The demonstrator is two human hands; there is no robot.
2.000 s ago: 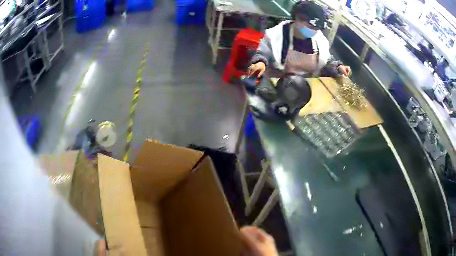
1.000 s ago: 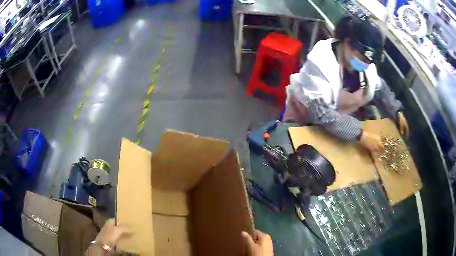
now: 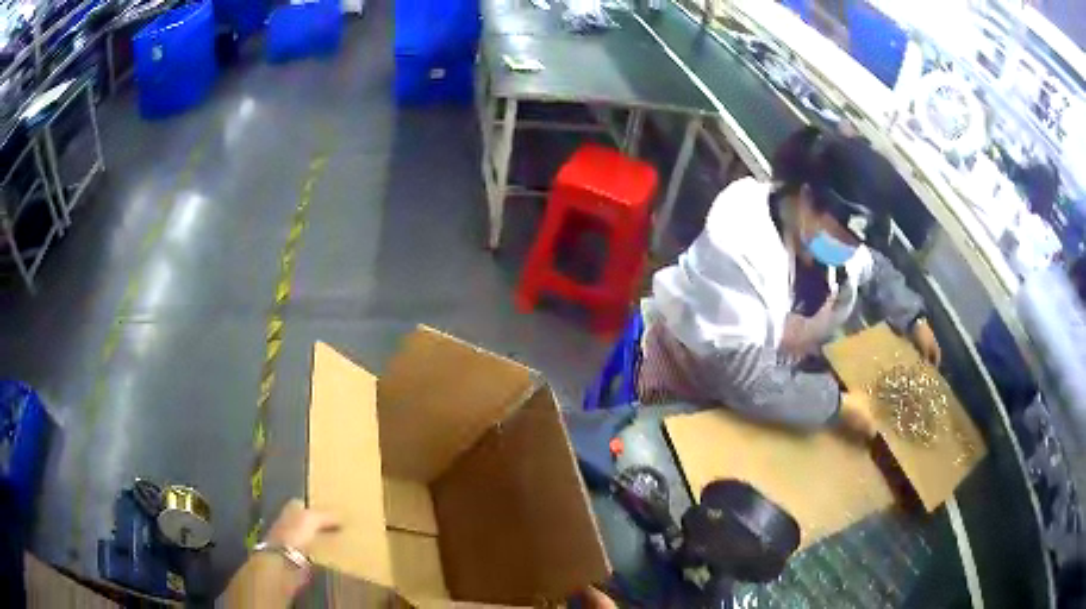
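An open cardboard carton (image 3: pixel 512 500) is held in front of me, flaps up; the part of its inside that shows is empty. My left hand (image 3: pixel 286 550), with a bracelet at the wrist, grips its left side by the flap. My right hand (image 3: pixel 598 598) is mostly cut off by the bottom edge, at the carton's lower right corner. Small brass parts (image 3: pixel 915 405) lie in a heap on a cardboard sheet (image 3: pixel 941 476), which another person tilts up at the bench on the right.
A seated person (image 3: pixel 738 297) works at the bench. A black fan (image 3: pixel 741 531) stands near the carton's right. A red stool (image 3: pixel 592 232) is beyond. A machine with a spool (image 3: pixel 185 515) is at lower left. Blue bins (image 3: pixel 436 54) stand at the back.
The other person has lifted the sheet with the brass parts off the bench, tilting it. The view has shifted, and the carton now sits nearer the fan. My right hand has dropped mostly out of view.
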